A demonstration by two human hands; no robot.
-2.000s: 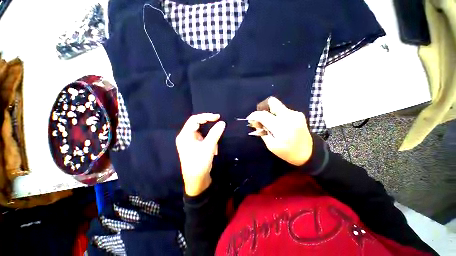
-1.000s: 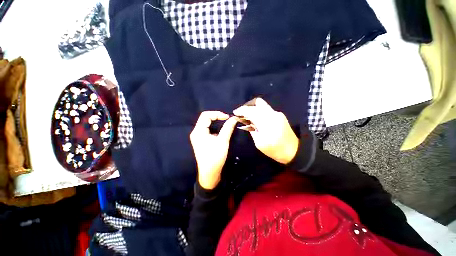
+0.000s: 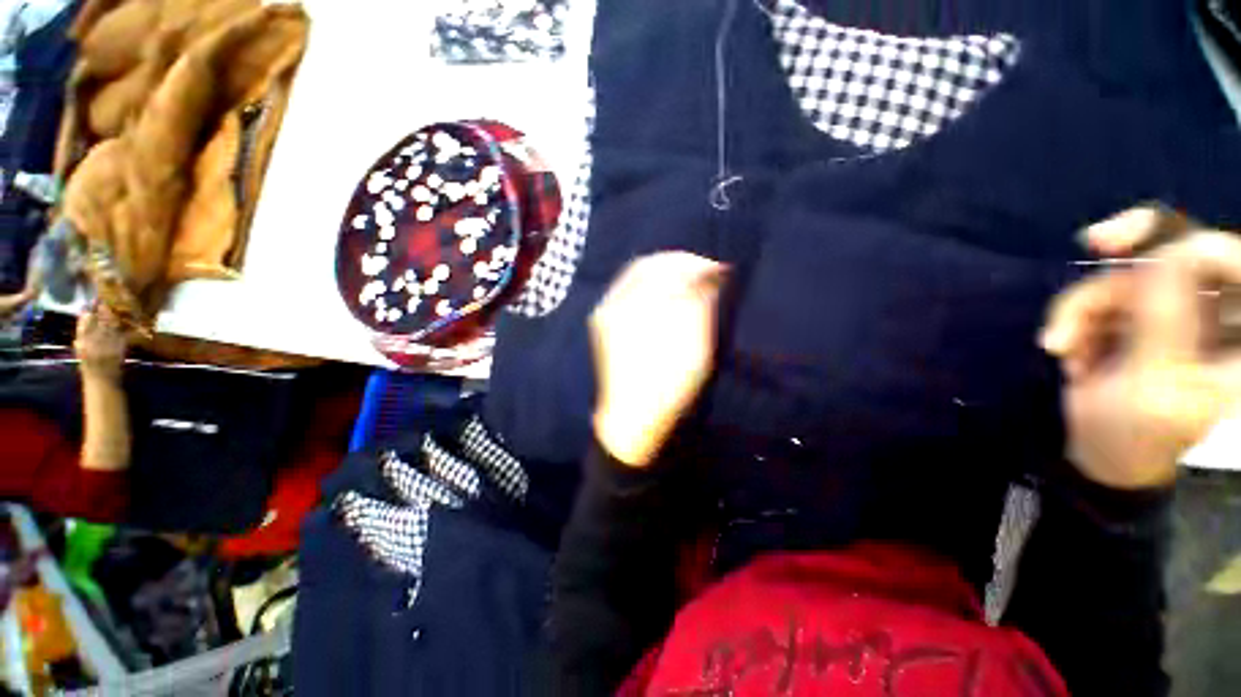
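The navy vest point(image 3: 871, 286) lies spread in front of me, with black-and-white checked lining at its neckline point(image 3: 891, 82) and side edge. My left hand point(image 3: 653, 357) is over the vest's left part, fingers curled; whether it holds anything is hidden. My right hand point(image 3: 1150, 361) is blurred, raised at the far right and well apart from the left. A thin pale needle point(image 3: 1109, 262) projects leftward from its fingers. A loop of pale thread point(image 3: 723, 195) lies on the vest left of the neckline. The dark red round tub point(image 3: 521, 150) holds scattered small white pieces, left of the vest.
The white table point(image 3: 293, 293) shows at left, with a shiny patterned packet point(image 3: 497, 30) at the top. Brown padded garments point(image 3: 157, 150) lie at far left, beside another person's hand point(image 3: 102, 341). Navy checked cloth point(image 3: 422, 572) and a blue edge point(image 3: 385, 411) are below.
The view has turned left, so the tub and vest sit further right in the picture and the other person's hand shows. My hands, together one second ago, are now far apart.
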